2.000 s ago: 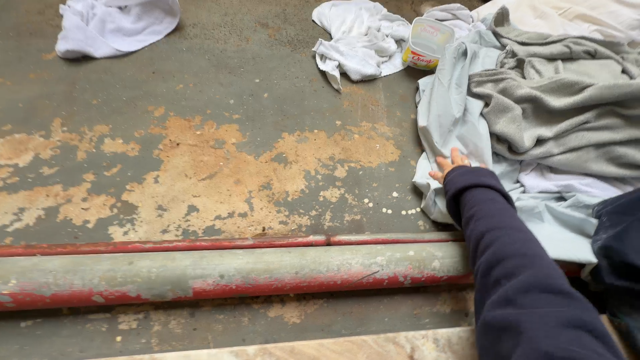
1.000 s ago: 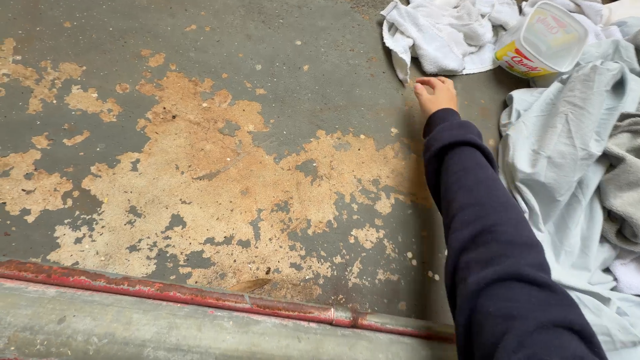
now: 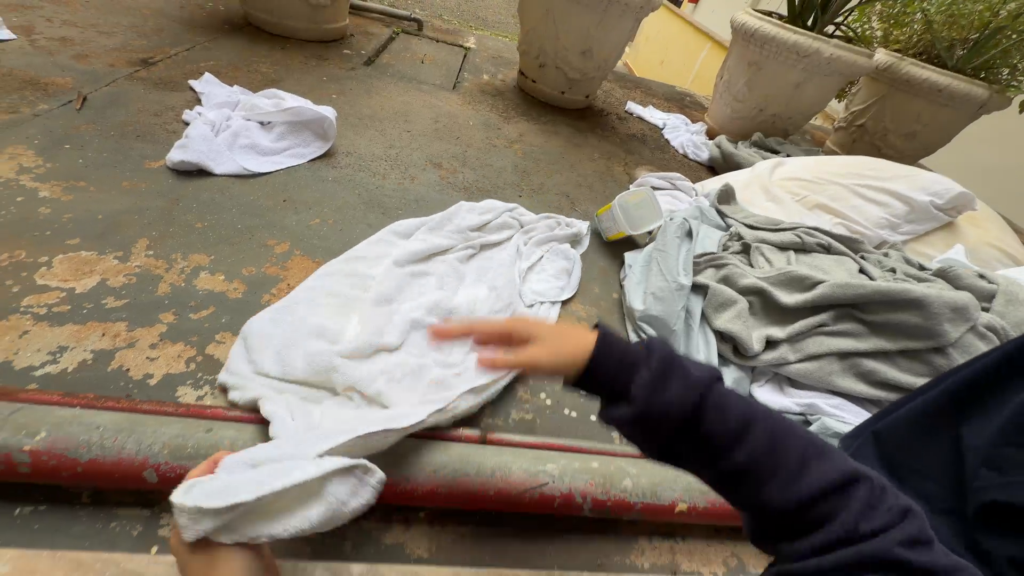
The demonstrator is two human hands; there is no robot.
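Note:
A white terry towel (image 3: 384, 320) lies partly spread on the worn floor, its near end draped over the painted pipe. My left hand (image 3: 216, 528), at the lower left, grips that near end, and the cloth hides part of its fingers. Over the towel's right part is my right hand (image 3: 512, 344), blurred, its fingers apart and pointing left; whether it touches the cloth cannot be told. Another white cloth (image 3: 252, 132) lies crumpled farther back on the left.
On the right are a grey cloth (image 3: 832, 296), a pale blue cloth (image 3: 672, 272) and a cream cloth (image 3: 840, 192). A clear plastic tub (image 3: 632, 214) lies beside them. Large planters (image 3: 560, 48) stand behind. A red-and-grey pipe (image 3: 560, 480) crosses the front.
The white towel, crumpled beside the tub earlier, now lies partly spread nearer me. My left hand has come into view gripping it. The view has shifted widely, showing the planters.

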